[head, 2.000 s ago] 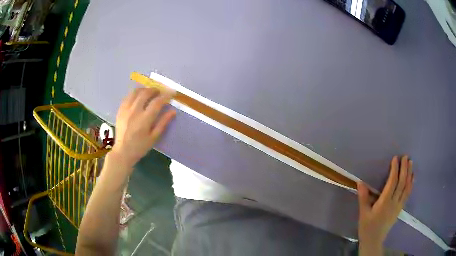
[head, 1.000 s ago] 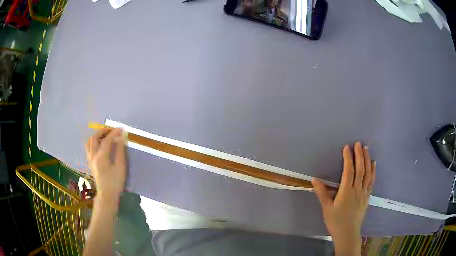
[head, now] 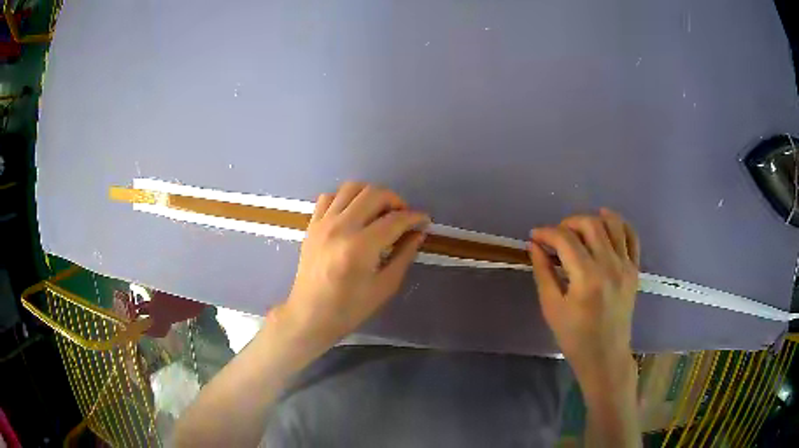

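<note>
A long white fabric strip (head: 714,296) lies across the grey-lavender table, from the left to the right edge. A thin brown template strip (head: 236,210) lies along its middle, with a yellow-orange end sticking out past the strip at the left. My left hand (head: 359,249) is on the strip near the middle, thumb and fingertips pinched at its upper edge. My right hand (head: 591,276) is further right, thumb and fingertips pinched at the strip's edge. The parts under both hands are hidden.
A dark pointed iron (head: 777,175) stands at the right table edge. Yellow wire baskets are below the table at the left (head: 96,337) and right (head: 727,385). A white cloth (head: 238,327) shows at the near edge of the padded table (head: 394,105).
My left hand has moved right from the strip's left end to its middle. My right hand's fingers have curled from flat to a pinch. The phone and white pieces have left the view.
</note>
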